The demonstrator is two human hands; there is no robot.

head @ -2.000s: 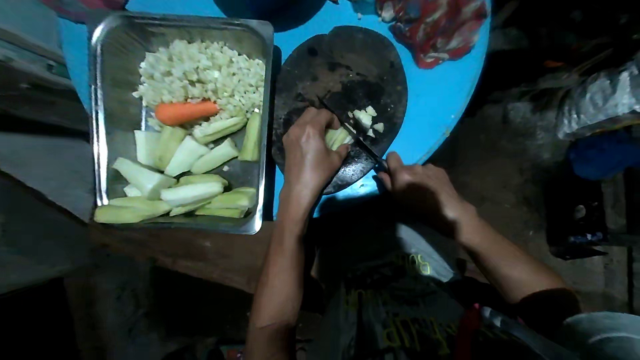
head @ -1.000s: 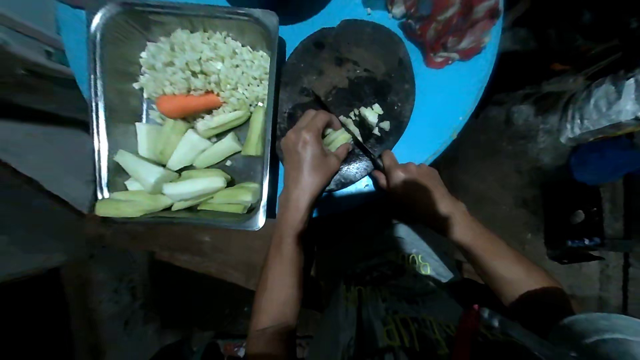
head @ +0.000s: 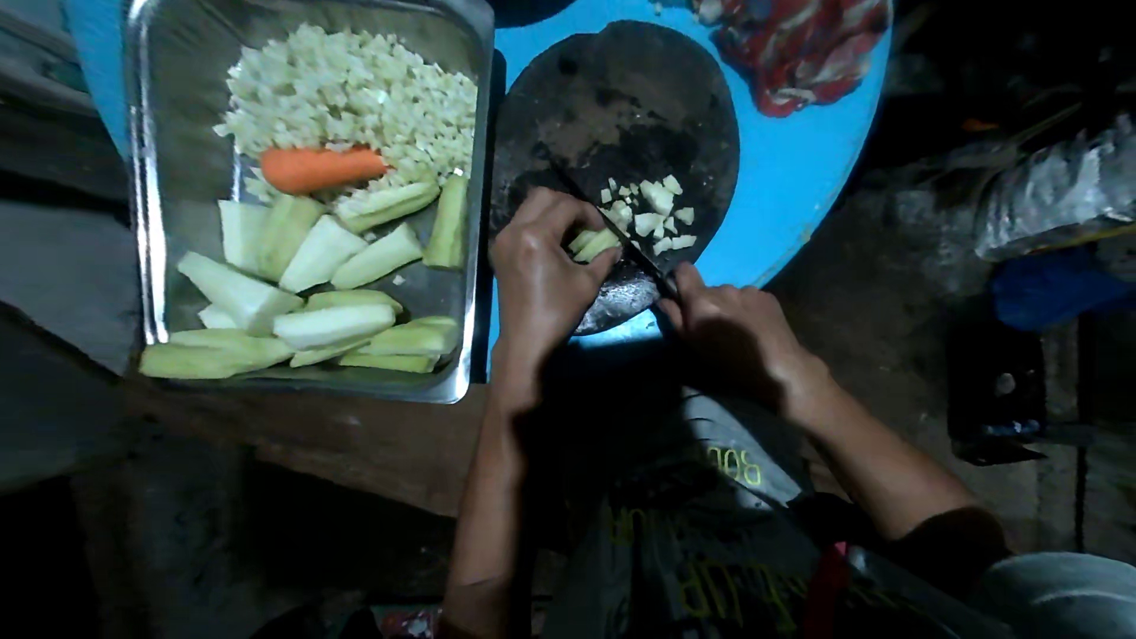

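Note:
My left hand (head: 550, 266) grips pale green vegetable sticks (head: 593, 244) against a dark round chopping board (head: 657, 98). In my right hand (head: 732, 324) is the handle of a dark-bladed knife (head: 626, 241), whose blade slants up and left across the board, along the right side of the sticks. Small diced pieces (head: 657, 197) lie just right of the blade. Left of the board, a metal tray (head: 484, 177) holds a heap of diced pale vegetable (head: 346, 89), an orange carrot (head: 319, 169) and several peeled green-white vegetable wedges (head: 240, 293).
Pieces of red raw meat (head: 803, 53) rest at the back right of the round blue table (head: 799, 169). Part of a dark bowl (head: 532, 9) shows at the top edge. Off the table at right are a blue plastic bag (head: 1056, 288) and a metal basin (head: 1065, 586).
More cut pieces lie to the right of the knife than two seconds ago. Both hands stay in about the same place, still holding the sticks and the knife.

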